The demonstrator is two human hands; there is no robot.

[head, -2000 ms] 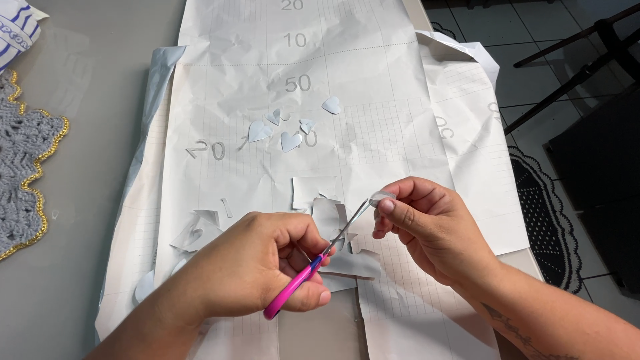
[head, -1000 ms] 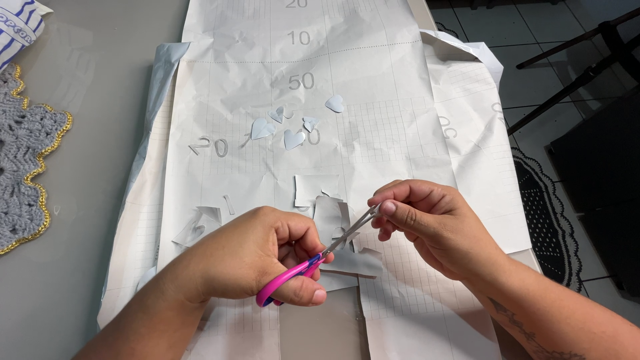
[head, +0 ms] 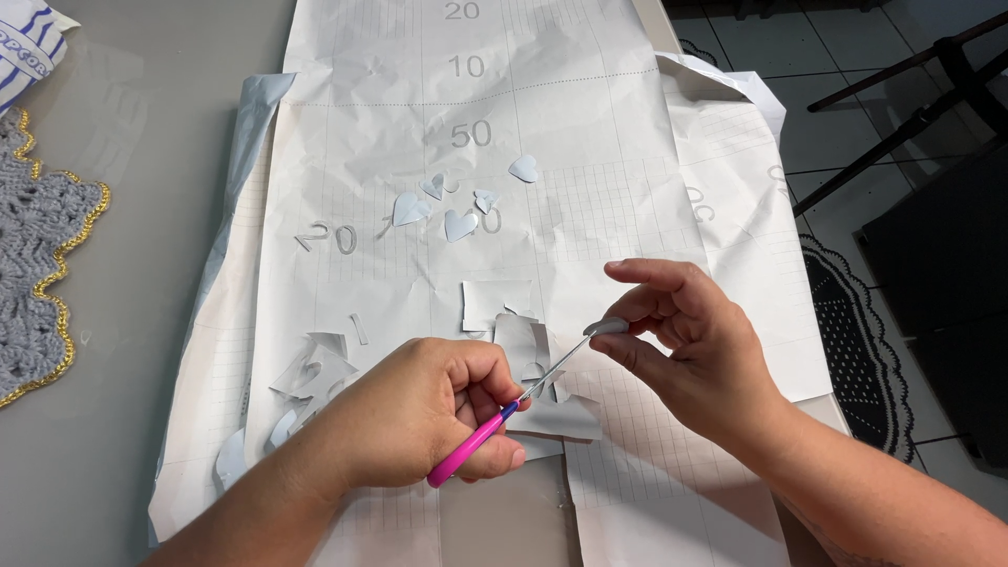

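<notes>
My left hand [head: 441, 417] grips a pair of scissors [head: 472, 449] by its pink and blue handles, the blades pointing up to the right. At the blade tips, my right hand [head: 677, 339] pinches a small piece of grey paper [head: 608, 326] between thumb and a finger, its index finger raised. Several pale blue paper hearts, one of them a folded-looking heart [head: 410, 209], lie farther up on a large creased sheet of printed paper [head: 354, 157]. Paper scraps [head: 567, 417] lie beneath the scissors, and more cut scraps [head: 315, 366] rest beyond my left wrist.
A grey crocheted mat [head: 39, 276] with a gold edge lies on the grey table [head: 150, 197] at the left, a striped popcorn bag [head: 27, 47] above it. Beyond the table's right edge are a tiled floor, a black patterned rug [head: 858, 354] and dark metal legs [head: 890, 142].
The scissor blades look closed together now, where they were slightly apart a second ago. My right index finger has lifted away from the small paper piece.
</notes>
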